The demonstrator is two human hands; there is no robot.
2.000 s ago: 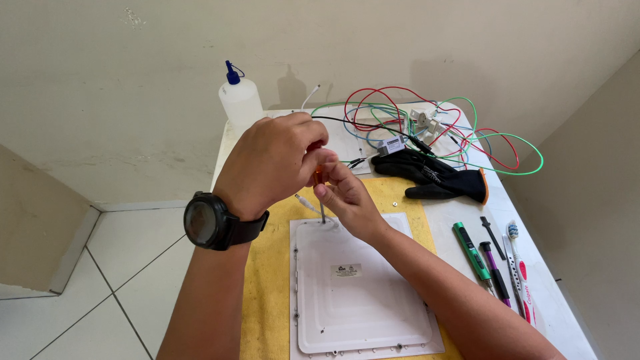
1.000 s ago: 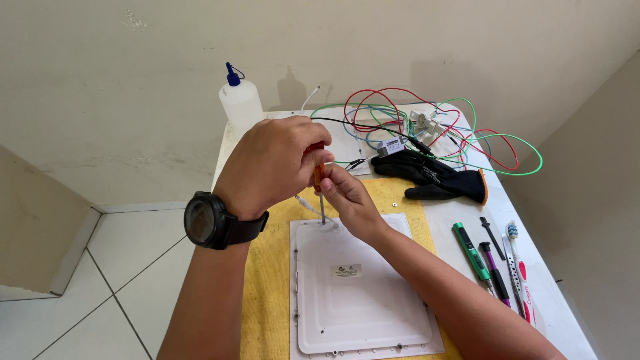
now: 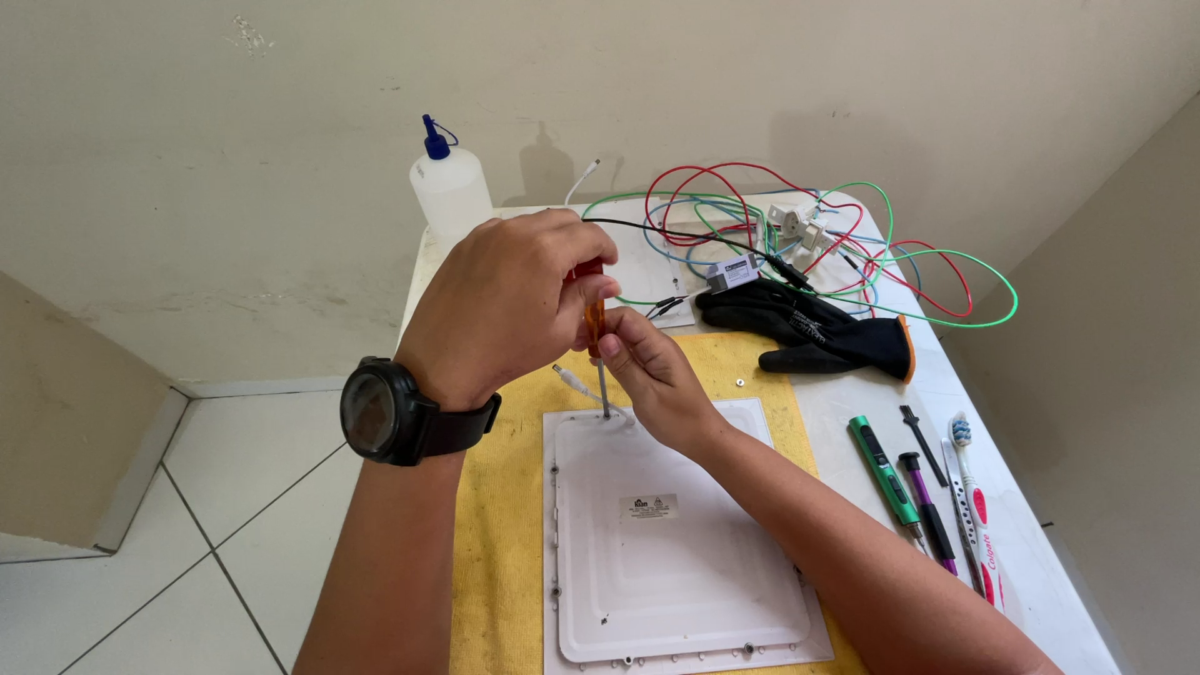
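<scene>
My left hand (image 3: 506,305), with a black watch on its wrist, grips the top of an orange-handled screwdriver (image 3: 594,323). Lower on the same handle, the thumb and fingers of my right hand (image 3: 661,380) are closed round it. The screwdriver stands nearly upright, its tip at the upper edge of a white square LED light panel (image 3: 684,562), near a screw point. The panel lies back side up on a yellow cloth (image 3: 497,544) and carries a printed label. A short white cable with a barrel plug (image 3: 577,382) comes from its top edge, beside the shaft.
At the back left stands a bottle with a blue cap (image 3: 450,192). Tangled wires (image 3: 712,206), an LED driver (image 3: 733,273) and a black glove (image 3: 816,328) lie at the back right. A green pen-style screwdriver (image 3: 881,469), a purple screwdriver (image 3: 926,511), tweezers and a toothbrush (image 3: 977,511) lie at right.
</scene>
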